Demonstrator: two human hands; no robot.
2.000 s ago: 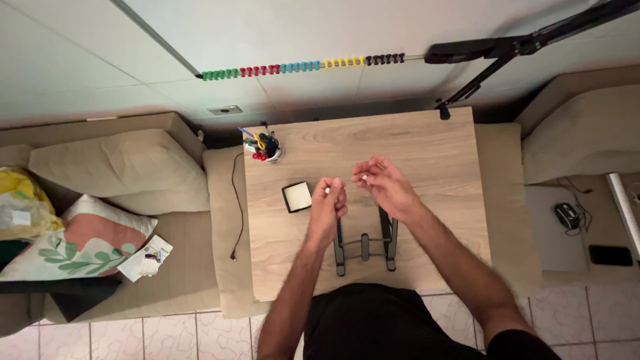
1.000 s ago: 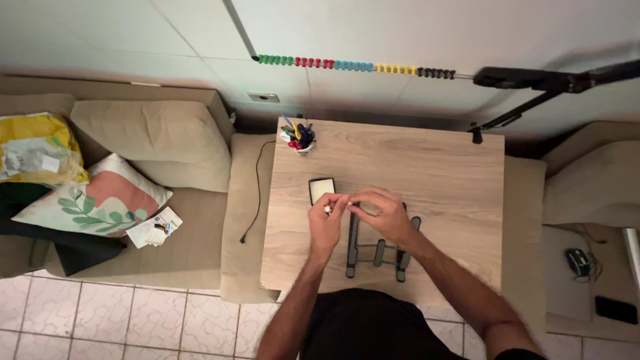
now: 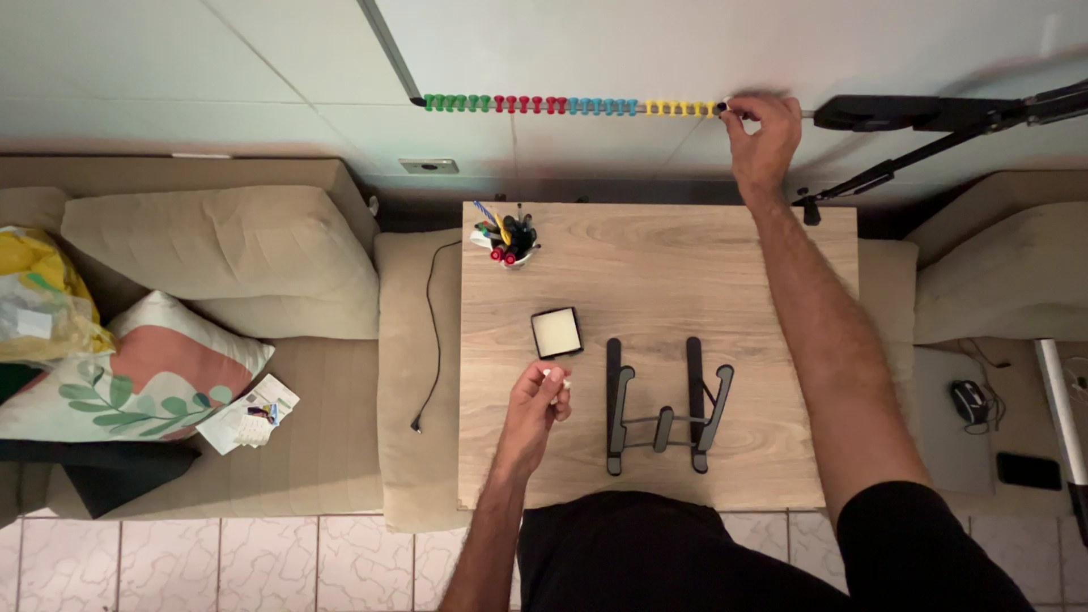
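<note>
A row of push pins (image 3: pixel 530 104) in green, red, blue and yellow runs along the lower edge of the whiteboard (image 3: pixel 646 51). At the right end of this row is my right hand (image 3: pixel 765 140), fingertips pinched on a small white piece beside a black pin; its fingers hide most of the black pins. Low over the table, my left hand (image 3: pixel 537 404) holds small white pieces, probably push pins, between thumb and fingers. Just above it lies a square black-rimmed tray (image 3: pixel 580 331) with a pale inside.
On the wooden table (image 3: pixel 663 280) stand a cup of pens (image 3: pixel 512 255) and a folding dark laptop stand (image 3: pixel 618 408). A black monitor arm (image 3: pixel 918 115) reaches in at the upper right. A black cable (image 3: pixel 435 331) lies on the left bench; a mouse (image 3: pixel 969 401) is at right.
My right hand has moved from beside my left hand over the table up to the right end of the pin row. My left hand stays low over the table, near the tray.
</note>
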